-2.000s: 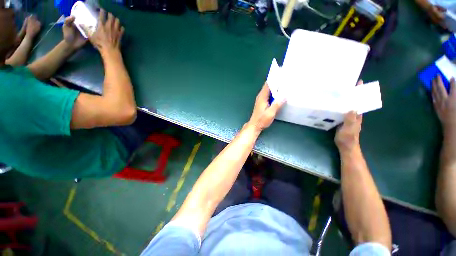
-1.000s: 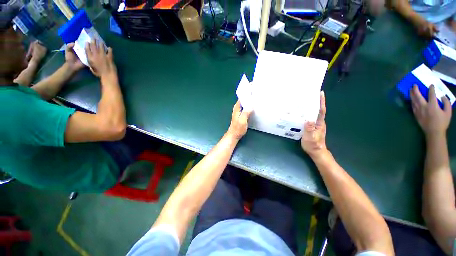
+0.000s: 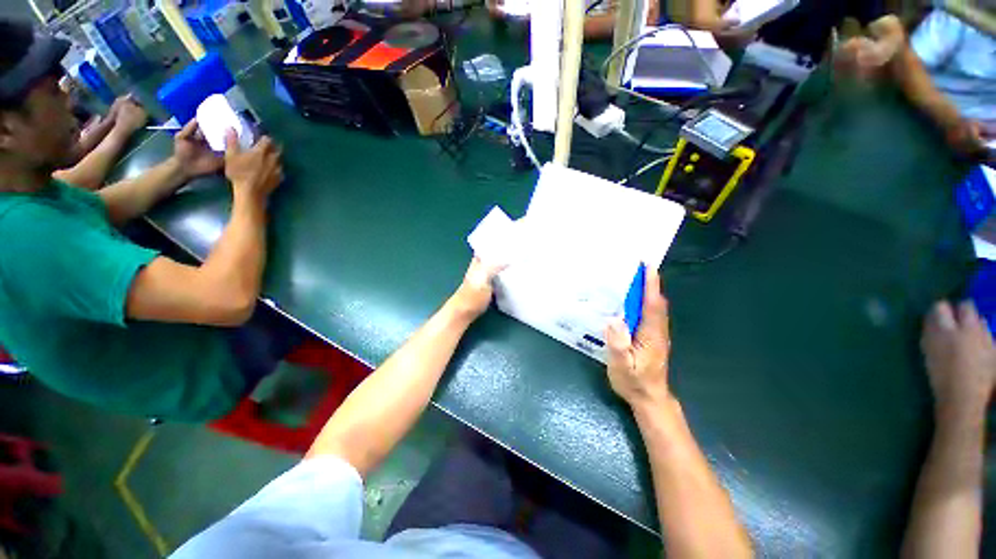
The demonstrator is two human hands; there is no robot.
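Note:
A white retail box (image 3: 568, 257) is held over the dark green bench, with its large white lid panel standing up at the far side. A small white flap sticks out at its left. Small dark print shows on its near face. My left hand (image 3: 481, 286) grips the box's near left corner. My right hand (image 3: 642, 347) holds its right side, where a blue flap or side shows by the fingers. The inside of the box is too bright to make out.
The green bench (image 3: 360, 235) has a pole (image 3: 568, 87) with cables behind the box. A yellow-and-black tester (image 3: 708, 164) stands beyond it, and a black-and-orange carton (image 3: 366, 76) at the back left. A person in green (image 3: 76, 295) works at left; another person's hand (image 3: 956, 355) is at right.
The box and both my hands have shifted left and lower in the view as the camera turned. The right flap, earlier sticking out white, now shows blue, upright beside my right hand.

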